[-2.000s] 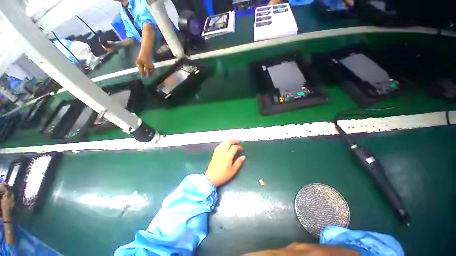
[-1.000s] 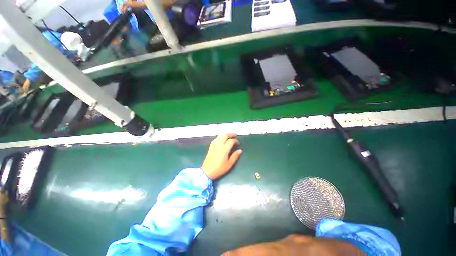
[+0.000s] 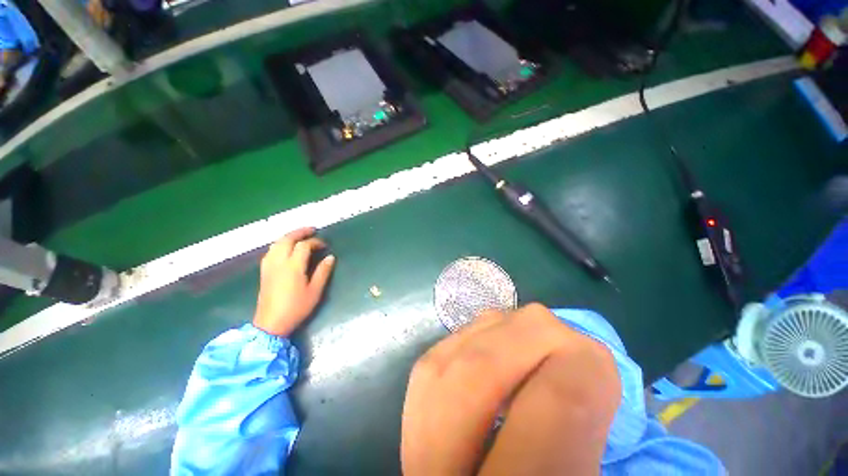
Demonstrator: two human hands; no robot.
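My left hand rests on the dark green bench near the white belt edge, fingers apart, holding nothing. My right hand is large and close to the camera at the bottom centre, with its fingers curled. A small dark gap shows between its fingers; what it may hold is hidden. The round silver screw dish lies just beyond the right hand, which overlaps its lower edge in view. A tiny pale speck lies on the bench between the left hand and the dish. A slim black screwdriver lies right of the dish.
Black trays with devices sit on the green belt. A black inline block with a red light lies at the right. A small fan stands at the right bench edge. A post stands at the left.
The view has turned right, bringing in the fan and the block with the red light. My right hand has risen further into view. My left hand still rests on the bench near the belt edge.
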